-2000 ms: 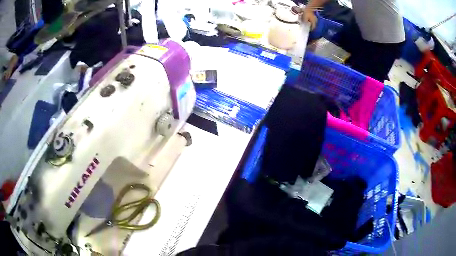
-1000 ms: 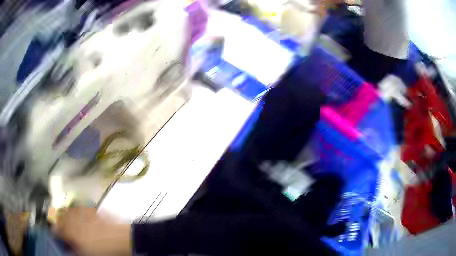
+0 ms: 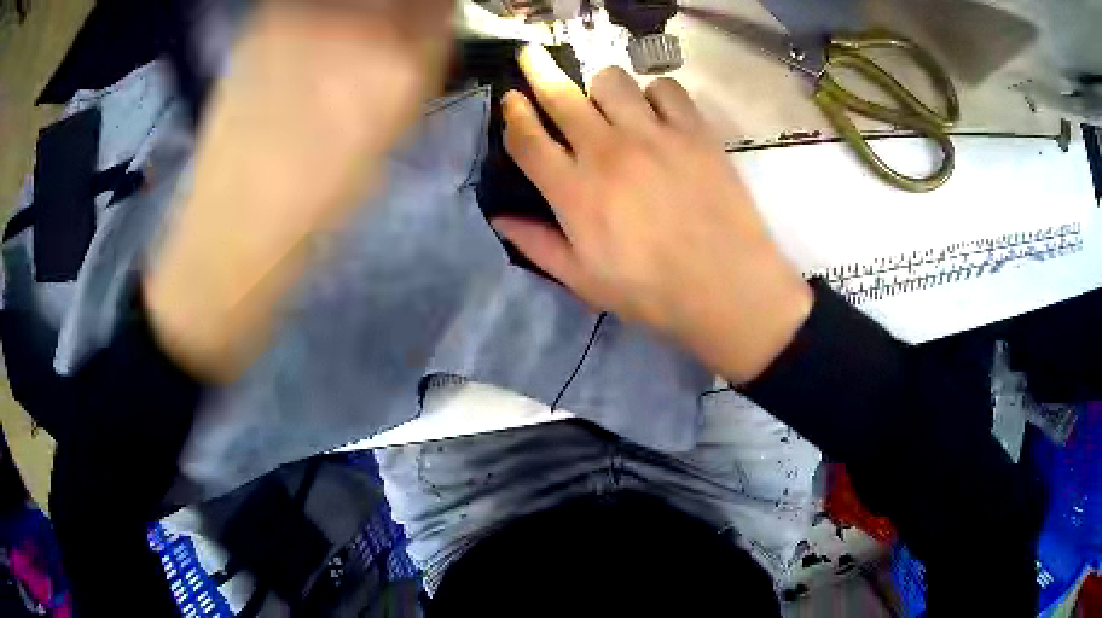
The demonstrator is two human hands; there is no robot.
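Note:
The garment panel [image 3: 363, 290] lies grey-blue side up on the machine table and hangs over its front edge. A small black piece [image 3: 514, 199] lies on it near the needle area. My right hand [image 3: 641, 193] presses on the black piece, fingers spread, fingertips beside the presser foot [image 3: 592, 42]. My left hand [image 3: 308, 145] is blurred and raised over the panel at upper left; its fingers are cut off by the top edge or hidden, so its grip cannot be seen.
Gold-handled scissors [image 3: 900, 115] lie on the machine bed at upper right. A ruler scale [image 3: 955, 266] is printed on the white table. A knurled knob [image 3: 656, 52] is by the needle area. Black strips [image 3: 67, 193] lie at far left. Blue baskets [image 3: 193, 573] show at the lower corners.
The view has swung from the machine head and right-hand baskets to the needle area and lap. Both forearms, the panel and the black piece are now in view.

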